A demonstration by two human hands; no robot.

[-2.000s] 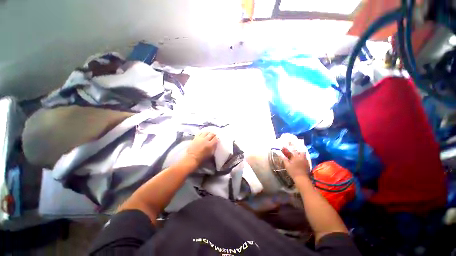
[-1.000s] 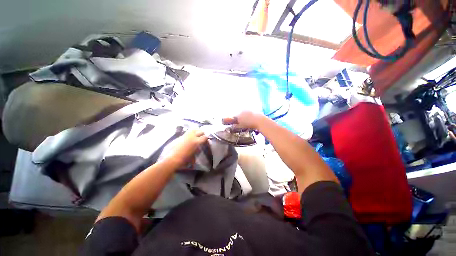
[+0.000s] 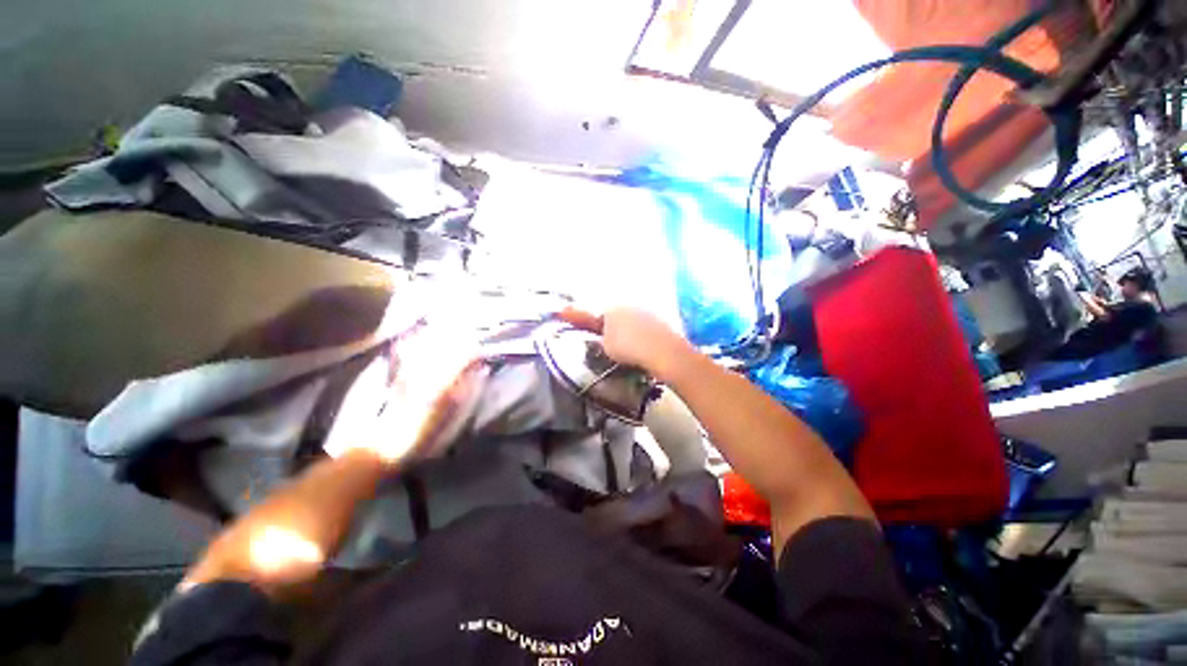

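Observation:
A light grey garment [image 3: 273, 390] with dark strips lies loose over the padded board [image 3: 169, 293], whose beige cover shows at the left. My left hand [image 3: 410, 397] lies on the garment, partly washed out by light; whether its fingers pinch cloth is unclear. My right hand [image 3: 638, 341] grips the reddish-brown handle of the steam iron [image 3: 599, 377]. The iron's silver body is over the right part of the garment; its underside is hidden, so contact cannot be told.
A garment pile [image 3: 280, 169] lies behind the board. Blue-green hose loops [image 3: 768, 195] hang at right. Blue plastic [image 3: 709, 247], a red panel [image 3: 905, 384] and an orange-red bag [image 3: 745, 501] stand right. A seated person [image 3: 1126, 312] is far right; stacked cloth [image 3: 1146, 546] is lower right.
My right hand has brought the iron from its rest at the right onto the garment area. My left hand has moved left along the cloth. The view has turned to the right.

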